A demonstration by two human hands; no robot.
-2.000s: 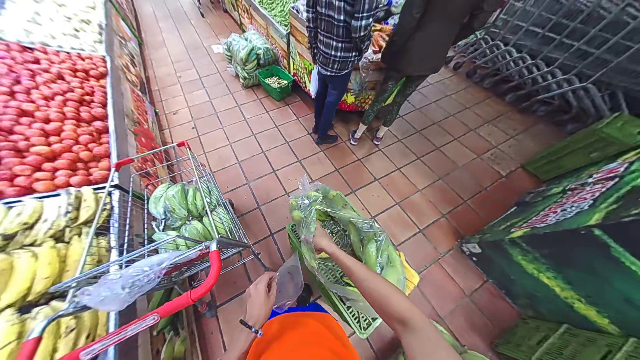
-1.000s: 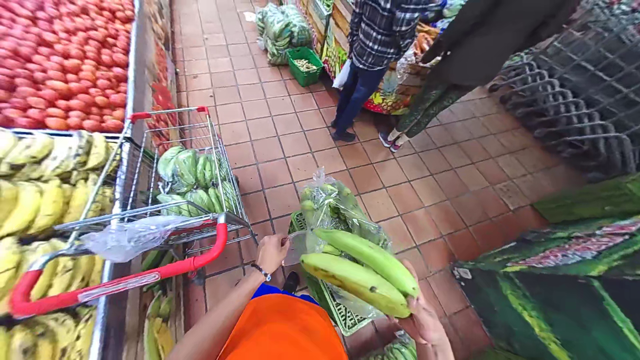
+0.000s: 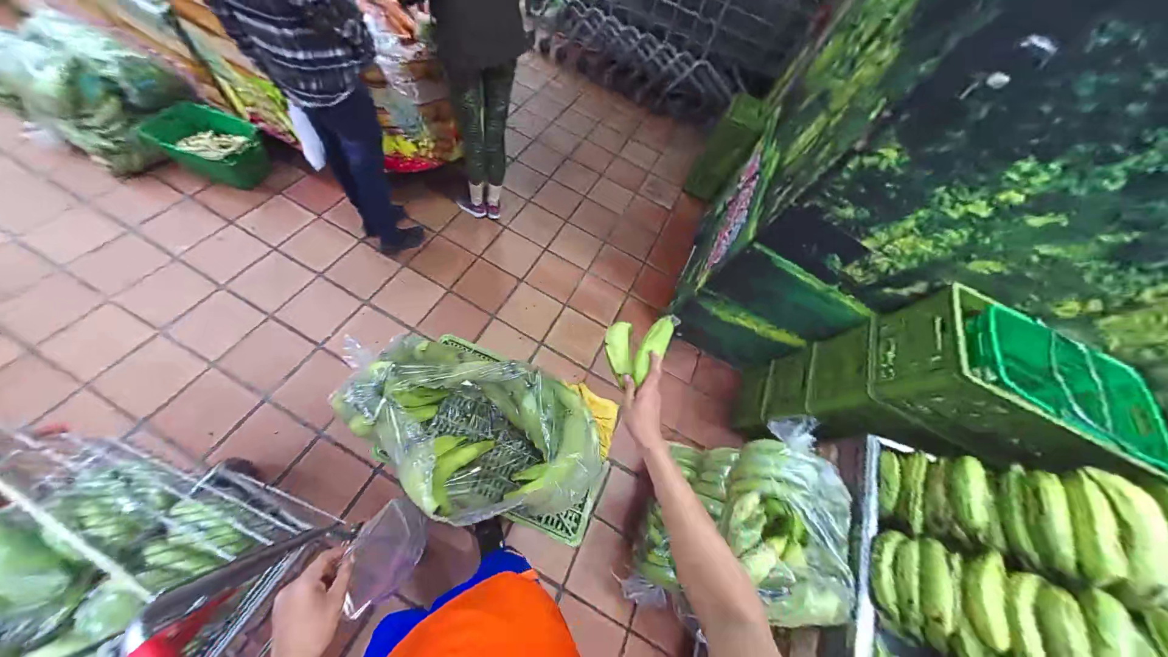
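Observation:
My right hand (image 3: 644, 401) is raised at the right of centre, closed around two green plantains (image 3: 653, 350). At the lower left my left hand (image 3: 310, 598) pinches a clear plastic bag (image 3: 387, 557), which hangs open-looking and thin beside my orange-clad front. Between the hands, a large clear bag of green plantains (image 3: 557, 438) rests in a green plastic crate (image 3: 558, 527) on the tiled floor. Its mouth is open, and dark netting shows inside among the fruit. Another clear bag of green plantains (image 3: 757, 529) lies below my right forearm.
A shopping cart (image 3: 228, 529) with bagged green produce stands at lower left. Green plantains (image 3: 1013, 511) fill a display at lower right, beside stacked green crates (image 3: 903, 365). Two people (image 3: 347, 137) stand near a produce stand. A green tub (image 3: 210, 151) and bagged greens (image 3: 91, 91) are at upper left.
One second ago my right hand held large green plantains close to my left hand; now it holds two plantains farther right. The clear bag remains in my left hand. The view has swung right.

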